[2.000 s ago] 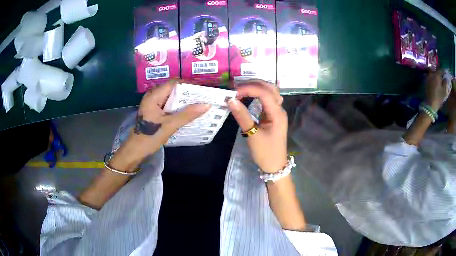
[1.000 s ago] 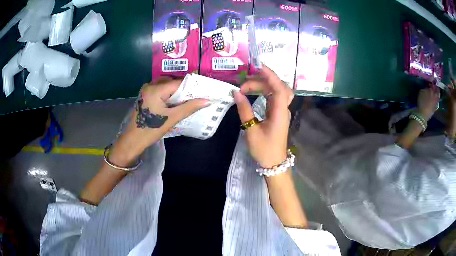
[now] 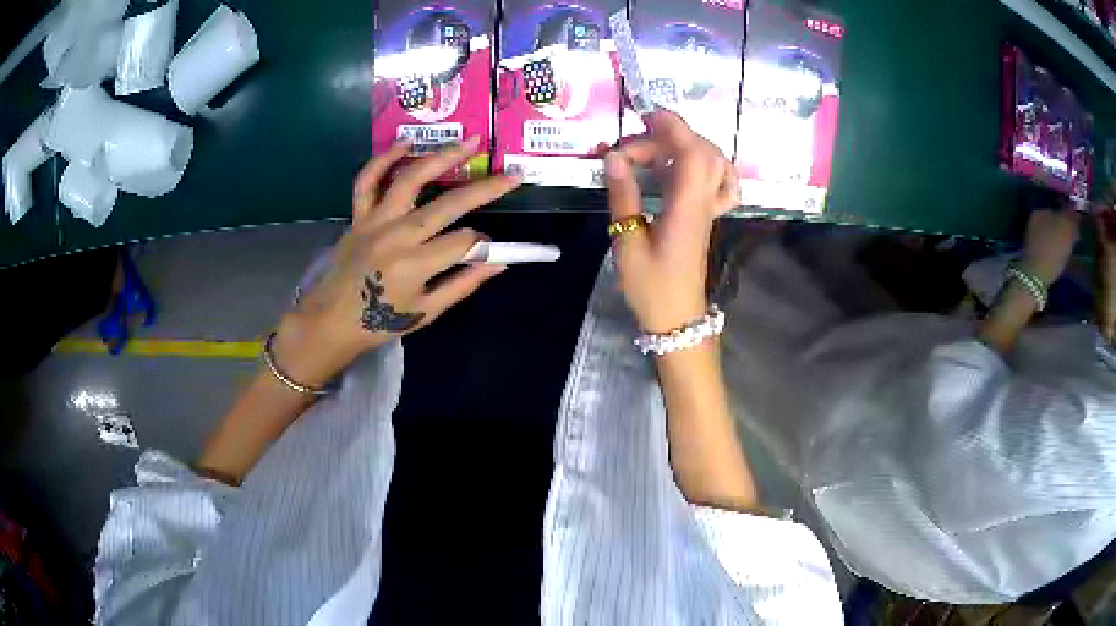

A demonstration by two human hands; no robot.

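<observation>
Several pink-and-black smartwatch boxes lie in a row on the green bench. A long white sticker (image 3: 557,171) lies along the lower edge of the second box (image 3: 561,73) from the left. My right hand (image 3: 667,202) has thumb and index finger at the sticker's right end. My left hand (image 3: 422,239) has fingertips at its left end, over the first box (image 3: 428,86). The label sheet (image 3: 517,252), seen nearly edge-on, is held between my left hand's lower fingers. A narrow printed strip (image 3: 632,61) stands out above my right hand, over the third box.
Curled blank backing papers (image 3: 147,157) are heaped on the bench (image 3: 288,147) at left. At right, a neighbouring person's hand (image 3: 1048,245) is near more pink boxes (image 3: 1046,122). A yellow line (image 3: 184,347) crosses the grey floor.
The label sheet has turned from face-up to nearly edge-on, lower in my left hand. Both hands have moved up to the second box, where a white sticker now shows. The boxes sit further right than at first.
</observation>
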